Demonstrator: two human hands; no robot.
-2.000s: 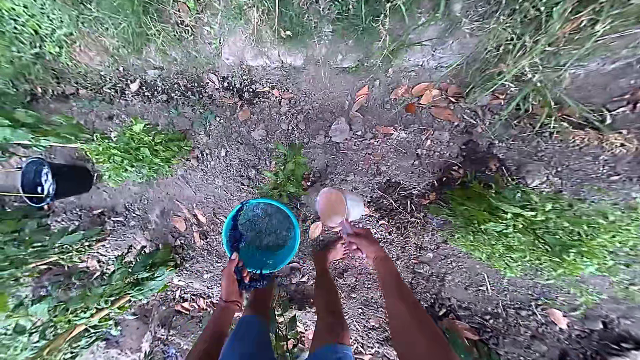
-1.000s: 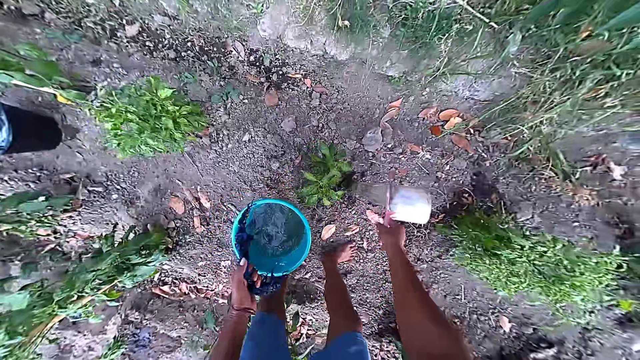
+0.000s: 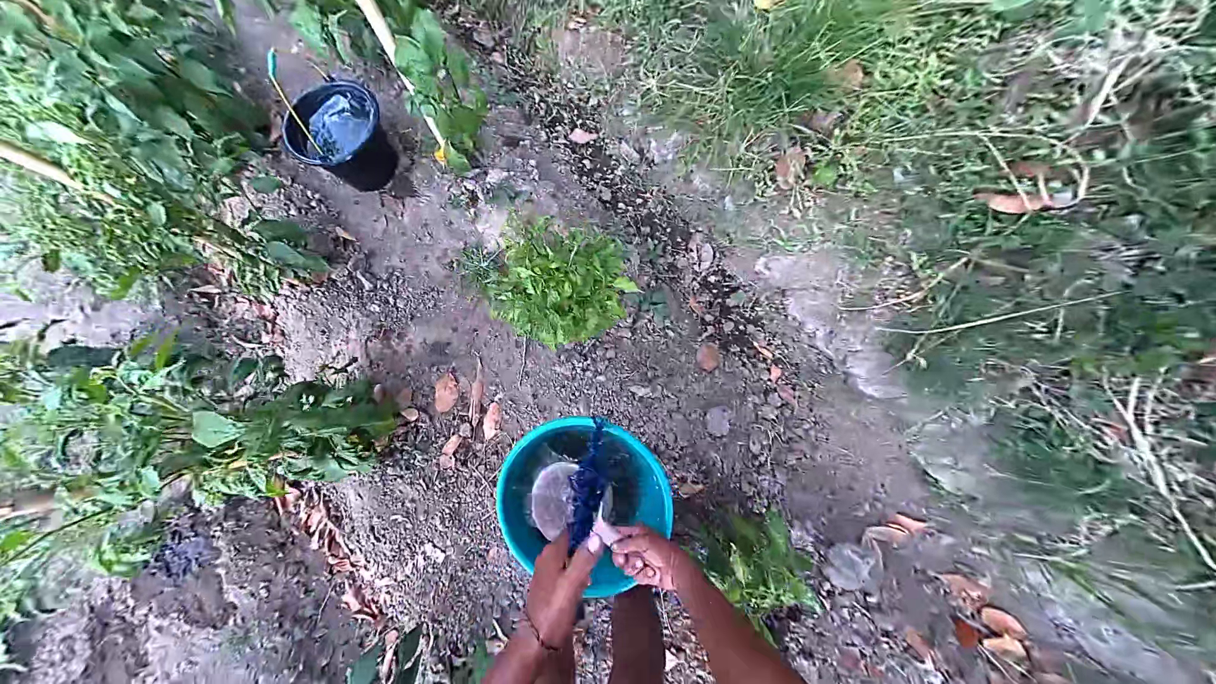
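A teal plastic basin (image 3: 510, 513) holding water is at the lower middle, in front of my legs. My left hand (image 3: 560, 579) grips dark blue wrapping or cord (image 3: 589, 480) that crosses over the basin. Beside it, my right hand (image 3: 646, 556) is closed on the pale handle of a scoop (image 3: 554, 502), whose round part lies inside the basin. Whether the scoop is under the water I cannot tell.
A black bucket (image 3: 366, 161) with water and a thin stick stands at upper left. A leafy green plant (image 3: 556, 285) grows ahead of the basin, another (image 3: 760, 565) at its right. Tall grass (image 3: 760, 85) and dry leaves border the bare soil.
My right hand has brought the scoop from the right of the basin into it, close to my left hand. The view has swung to the left.
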